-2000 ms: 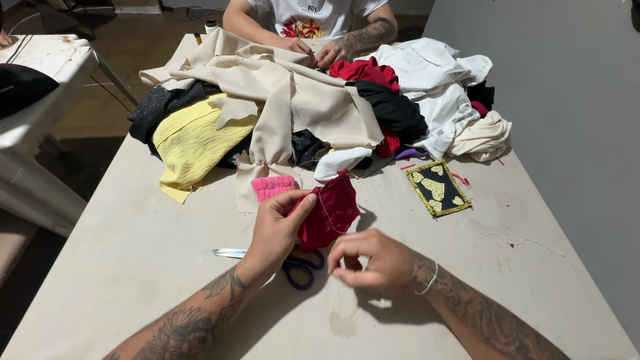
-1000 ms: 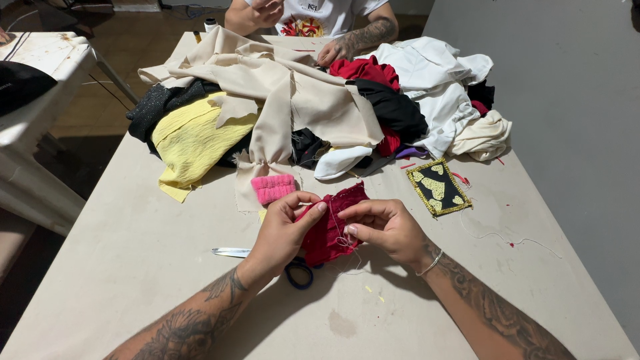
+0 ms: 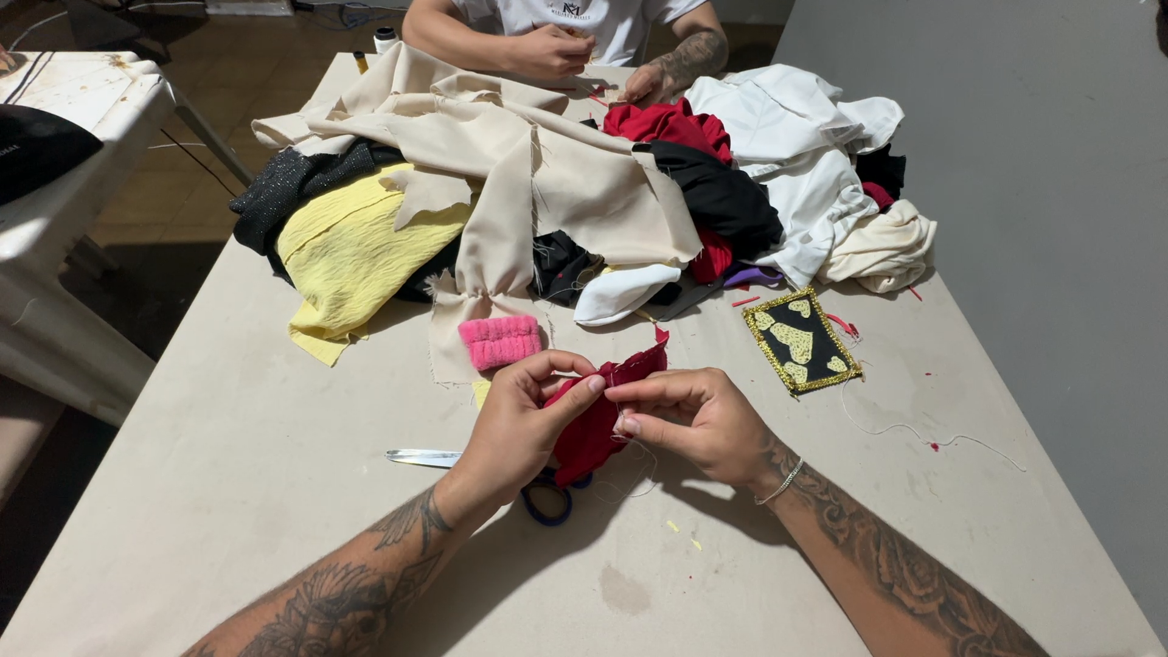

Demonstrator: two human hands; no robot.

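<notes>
A piece of dark red fabric [image 3: 589,443] hangs from my left hand [image 3: 525,415], its upper edge pinched between thumb and fingers. My right hand [image 3: 698,422] is at the fabric's right side, thumb and fingertips closed around a thin pale thread [image 3: 639,447] that loops below them. Whether a needle is there cannot be told. Under the fabric and my left wrist lie scissors [image 3: 424,458], their blades pointing left and their dark blue handles partly covered. A pink terry band [image 3: 501,342] rests just beyond my left hand.
Beige cloth [image 3: 584,182], yellow cloth [image 3: 365,242], and black, red and white fabrics [image 3: 785,119] are heaped across the far half. A black patch with gold trim [image 3: 801,342] lies at right, near a loose thread [image 3: 903,427]. Another person's hands [image 3: 552,52] are beyond the heap.
My right hand was apart from the red fabric two seconds ago; it then came in to its right side and remains there. The other person's hand at left has risen from the table.
</notes>
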